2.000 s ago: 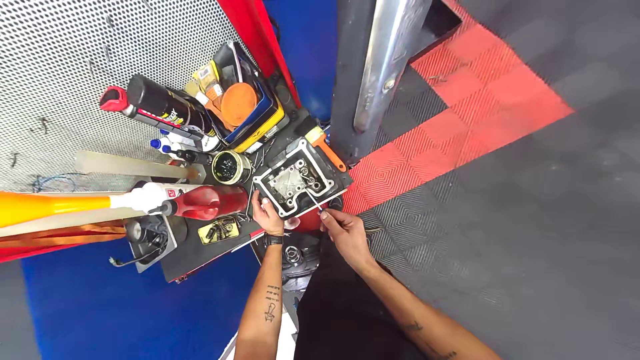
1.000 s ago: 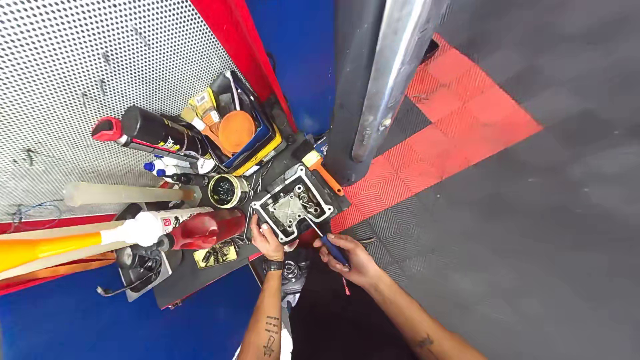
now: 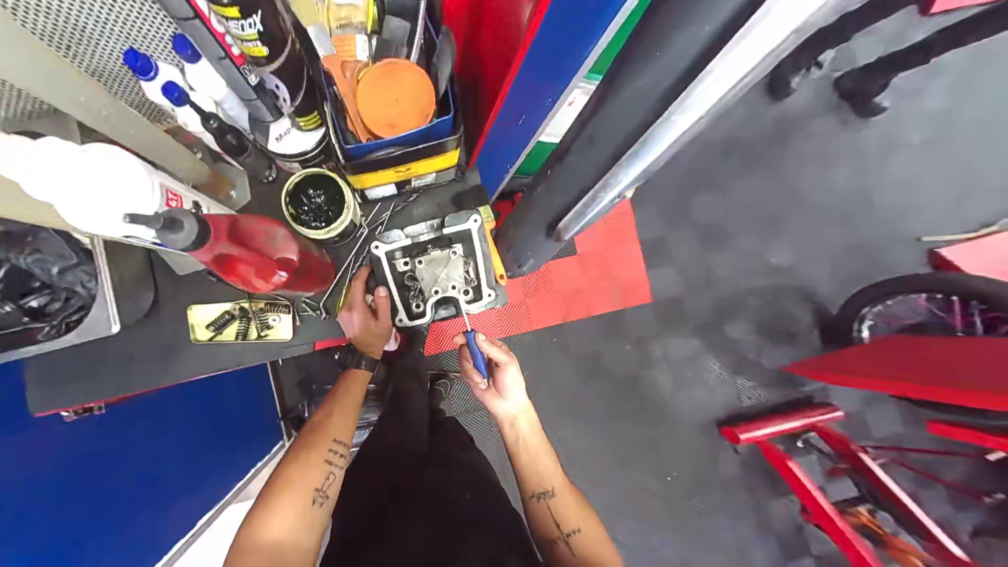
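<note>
A metal engine cover casting [image 3: 441, 272], open side up with a pale rim and a plate bolted inside, rests at the corner of the dark bench. My left hand [image 3: 365, 315] grips its left lower edge. In my right hand [image 3: 492, 366] is a screwdriver with a blue handle [image 3: 476, 356]; its thin shaft points at the casting's near edge by the notch. Whether the tip touches metal cannot be told. Left of my left hand lies a small yellow tray [image 3: 197, 323] with springs and small parts. An orange-handled tool [image 3: 497, 260] lies partly hidden beside the casting's right side.
Behind stand an open tin of dark grease [image 3: 316, 203], a red bottle [image 3: 264, 252], spray cans [image 3: 276, 71] and a blue bin [image 3: 399, 140] of brushes. A dark post [image 3: 583, 110] rises right of the bench. Red metal frames and a wheel [image 3: 929, 303] are on the floor at right. A person's legs [image 3: 862, 79] show top right.
The blue-handled screwdriver in my right hand, plain since a second ago, has tilted more upright in view. My left hand stays on the casting. The view has shifted, showing more floor at right.
</note>
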